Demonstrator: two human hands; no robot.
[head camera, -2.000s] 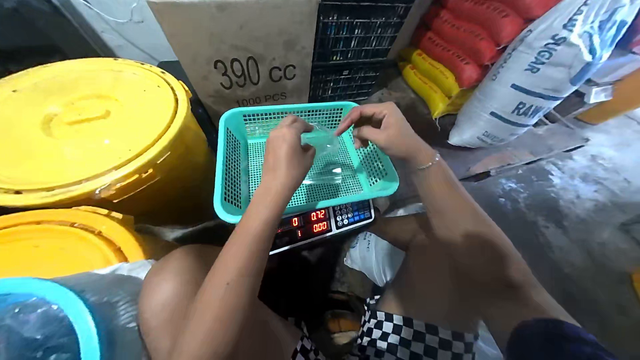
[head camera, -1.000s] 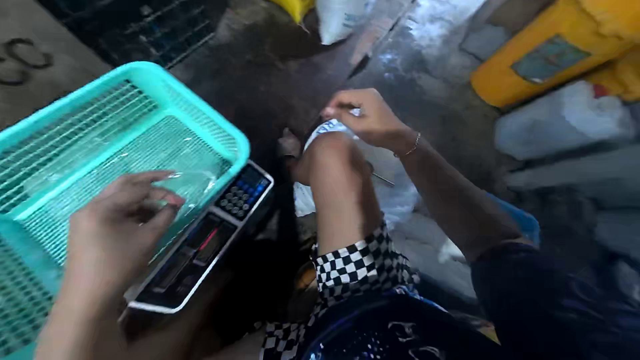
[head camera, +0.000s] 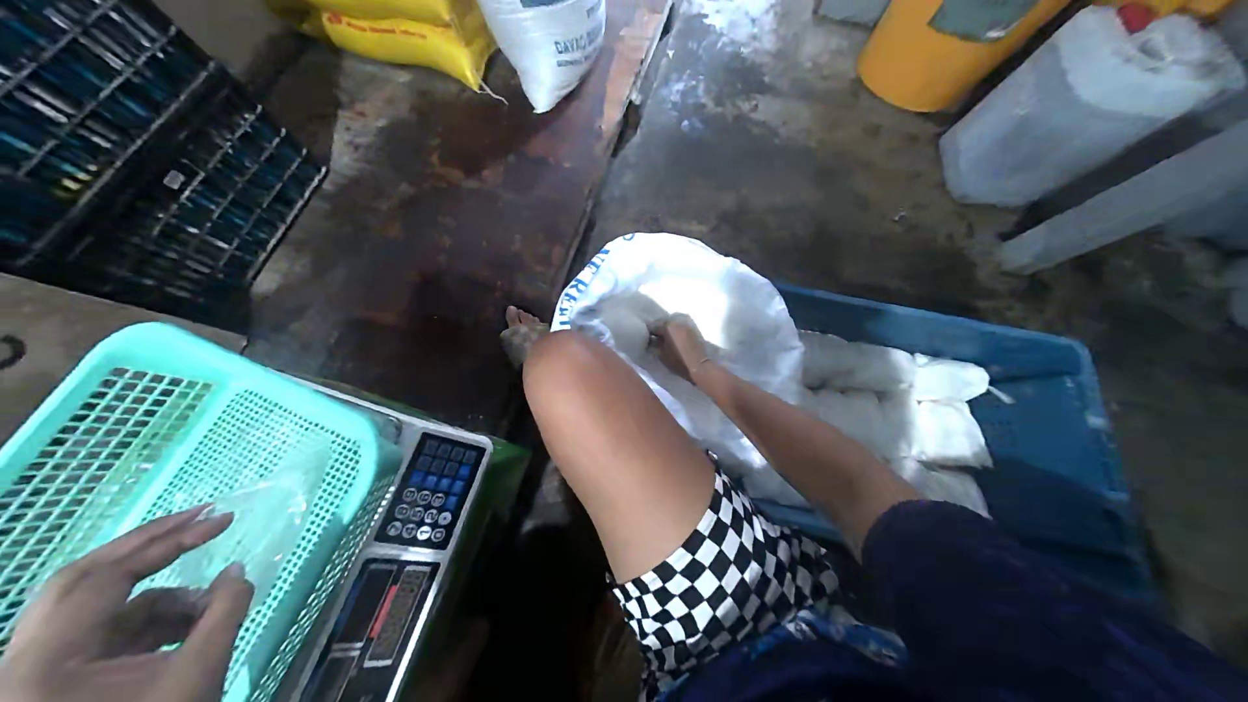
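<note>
My left hand (head camera: 136, 604) is at the lower left, over a turquoise plastic basket (head camera: 234, 375). Its thumb and fingers are apart around a clear plastic bag (head camera: 278, 517), and whether they grip it cannot be told. The basket rests on a digital scale (head camera: 458, 541) with a keypad and display. My right hand (head camera: 678, 341) reaches into an open white woven sack (head camera: 751, 302) beside my bent knee. Its fingertips are partly hidden among the white contents, so I cannot tell what they hold.
Right of the sack, a blue plastic tub (head camera: 1063, 390) holds several filled white bags (head camera: 946, 429). Dark crates (head camera: 195, 185) stand at the upper left. Yellow sacks (head camera: 409, 44) and a white printed sack (head camera: 551, 49) lie at the top. Pale containers (head camera: 1072, 107) and an orange one (head camera: 936, 58) stand upper right.
The view has swung right and down. My right hand was over the basket at first, then above my knee, and is now inside the white sack. My left hand has stayed by the basket.
</note>
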